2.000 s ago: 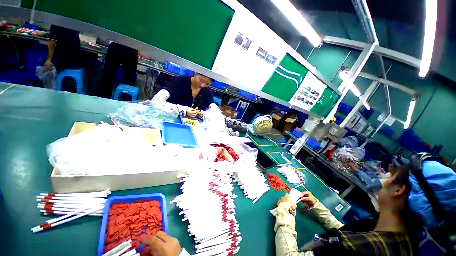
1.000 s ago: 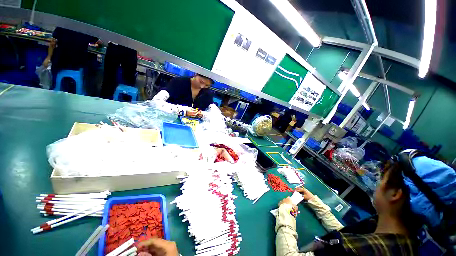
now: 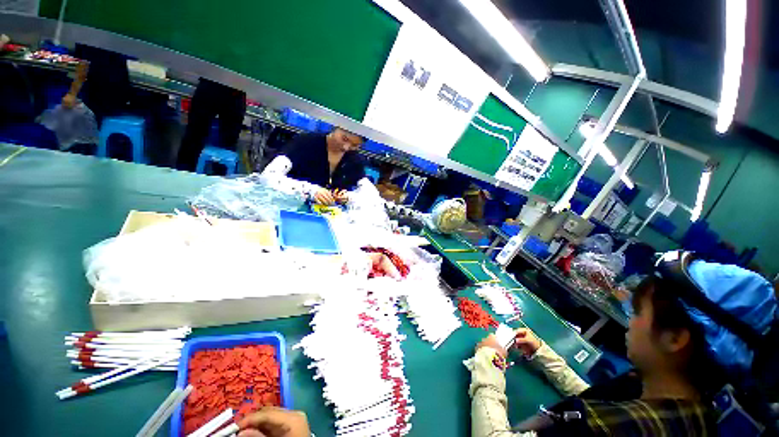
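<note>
A shallow blue tray (image 3: 285, 375) full of small red pieces (image 3: 231, 380) lies in front of me. My right hand (image 3: 275, 422) is at its lower right, cut off by the bottom edge. Its fingertips are at the ends of slim white tubes (image 3: 211, 424) over the tray's near part. Another pair of white tubes slants over the tray's left rim; the hand holding them is out of the picture. My left hand is not in view. White tubes with red bands (image 3: 124, 350) lie left of the tray.
A long pile of white-and-red tubes (image 3: 363, 367) lies right of the tray. A pale carton (image 3: 205, 309) with white material stands behind, near an empty blue tray (image 3: 307, 231). A person (image 3: 675, 341) works at right by loose red pieces (image 3: 475, 312); another sits across the table.
Since the first frame, my right hand has drawn back from over the red pieces toward the tray's near right corner. A pair of white tubes now shows at the tray's left rim.
</note>
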